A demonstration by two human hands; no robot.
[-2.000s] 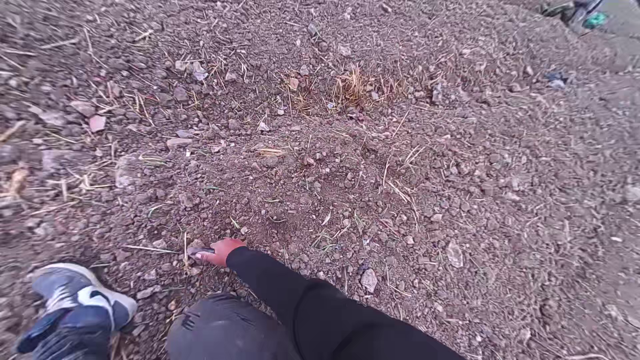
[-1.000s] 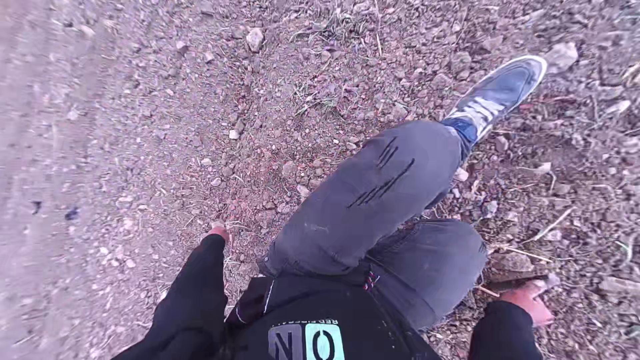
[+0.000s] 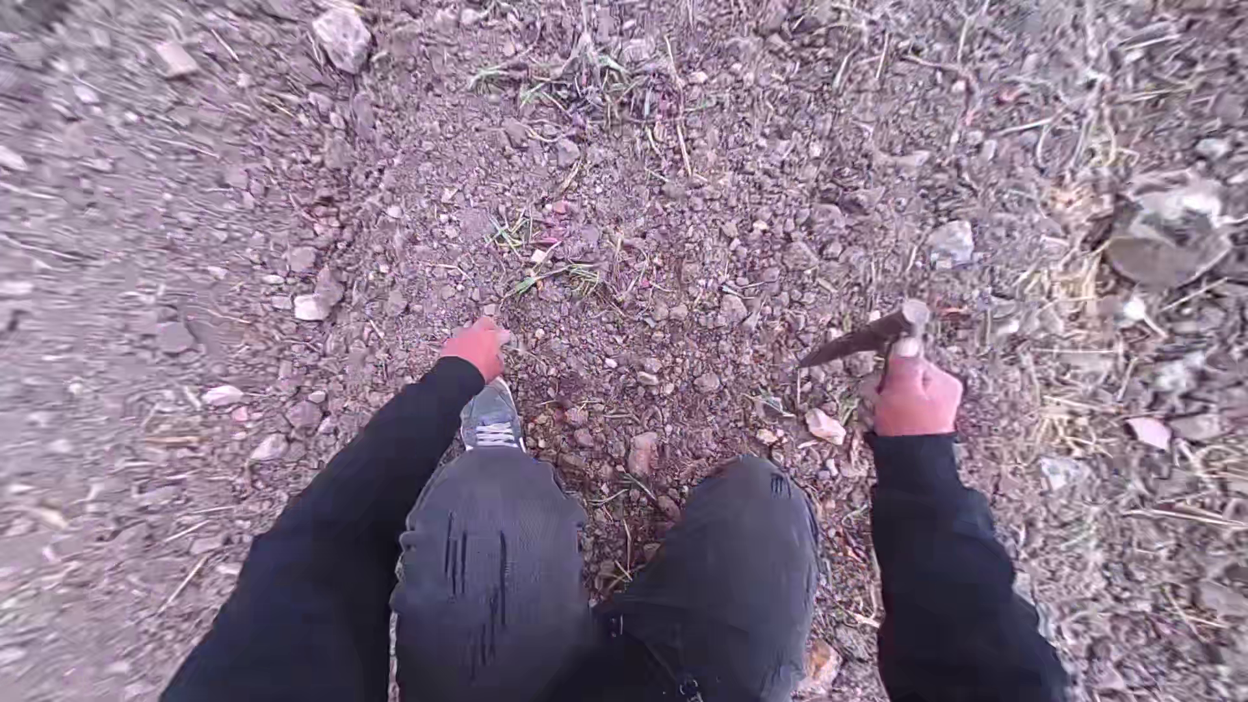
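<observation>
My right hand [image 3: 916, 392] is closed around a hand tool with a dark, pointed head, perhaps a hammer or small pick [image 3: 863, 336]; the point faces left and a blunt round end sits above my fist. Most of its handle is hidden by the hand. Over my shoe [image 3: 491, 419], close to the ground, is my left hand [image 3: 478, 348], its fingers bent; whether it holds anything is not visible. Green grass tufts [image 3: 556, 273] grow from the stony soil just ahead of it.
Loose gravel and soil surround my two knees [image 3: 492, 575]. A large stone [image 3: 1170, 234] lies at the right among dry straw [image 3: 1072, 390]. A pale rock [image 3: 341, 39] is at the upper left, and another tuft [image 3: 585, 83] grows near the top.
The view has swung considerably. Both hands now reach forward on either side of my knees, and the tool head in my right hand is in plain sight.
</observation>
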